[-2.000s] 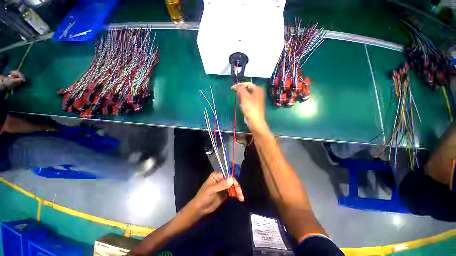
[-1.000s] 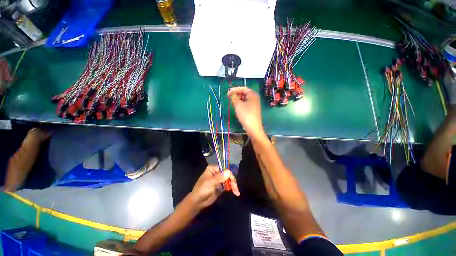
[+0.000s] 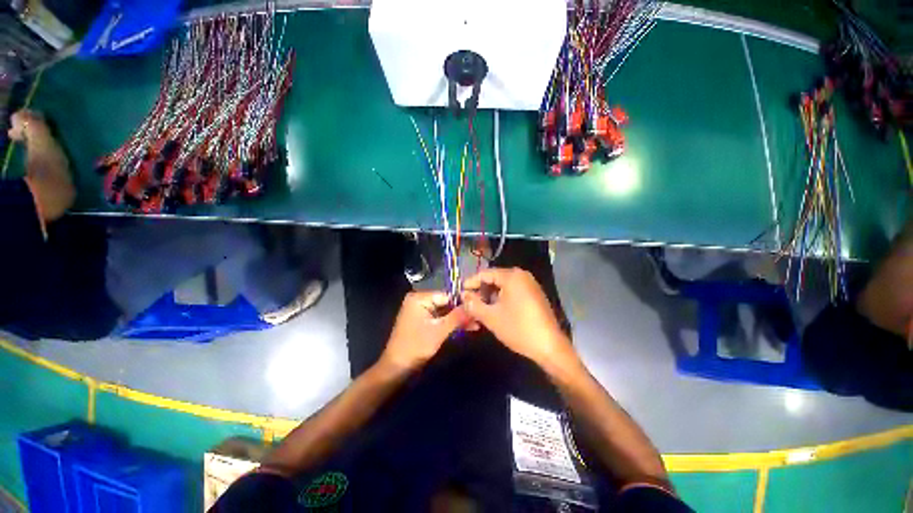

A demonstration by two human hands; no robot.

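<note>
A connector lead (image 3: 441,215) with thin blue, white, yellow and red wires fans upward toward the machine. Its red connector housing is mostly hidden in my fingers. My left hand (image 3: 422,326) is closed around the connector end above my lap. My right hand (image 3: 516,311) is beside it, fingertips pinched at the base of the wires; red wires run up from there. The white machine (image 3: 466,50) stands at the bench centre, its round black head (image 3: 465,70) low on its front. A red wire reaches close under the head; I cannot tell if it touches.
A large harness pile (image 3: 205,120) lies left, a smaller bunch (image 3: 584,125) right of the machine, looser harnesses (image 3: 821,180) far right. A grey-white cord (image 3: 502,190) hangs below the machine. A blue tray (image 3: 125,28) is back left. Neighbouring workers' arms show at both sides.
My right hand has moved down from near the machine's head to my left hand at the connector. The view has shifted, so the bench sits higher. The left neighbour's arm has moved onto the bench.
</note>
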